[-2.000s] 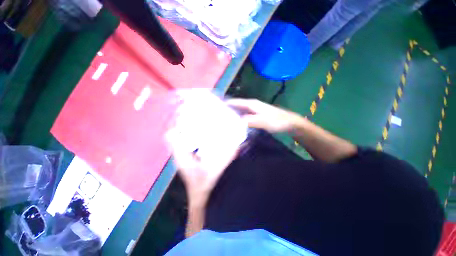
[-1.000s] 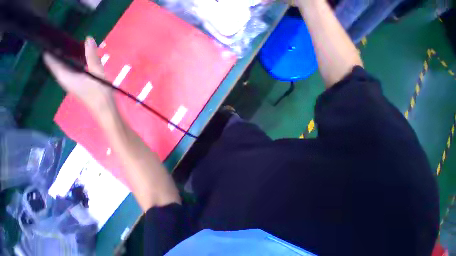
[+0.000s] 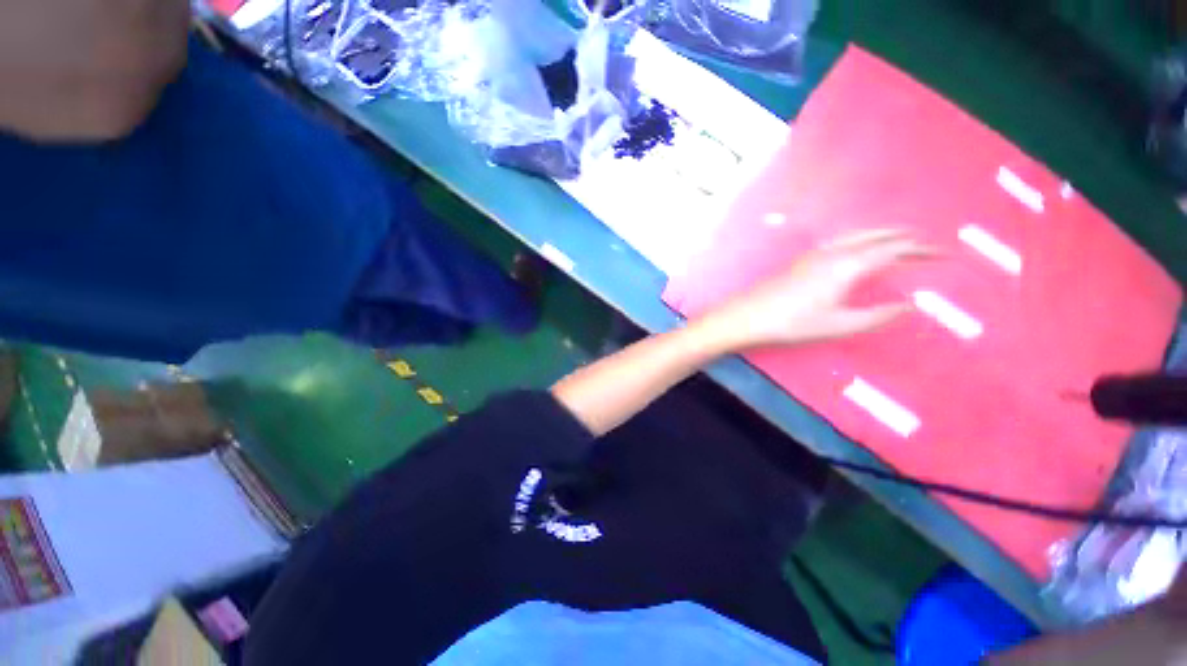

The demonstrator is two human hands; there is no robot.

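Note:
My left hand [image 3: 840,293] is over the red mat [image 3: 1041,325], its fingers apart and nothing visible in it. A blurred strip of skin at the bottom right corner looks like my right forearm; the hand is beyond the picture's edge. The dark electric screwdriver [image 3: 1143,398] enters from the right edge above the mat, its body cut off. Its black cord [image 3: 1002,500] crosses the mat's near corner. White housings [image 3: 1156,559] on clear plastic show partly at the right edge.
A white sheet [image 3: 723,111] with a black screw pile [image 3: 647,130] lies left of the mat, beside clear bags [image 3: 501,78] and dark-centred units. A person in blue [image 3: 169,247] is at left. A blue stool [image 3: 957,622] stands below the bench. Boxes are at bottom left.
The view has swung left, bringing the neighbouring person and the bags closer in. My left hand has moved from the screwdriver to over the mat. My right hand has left the picture.

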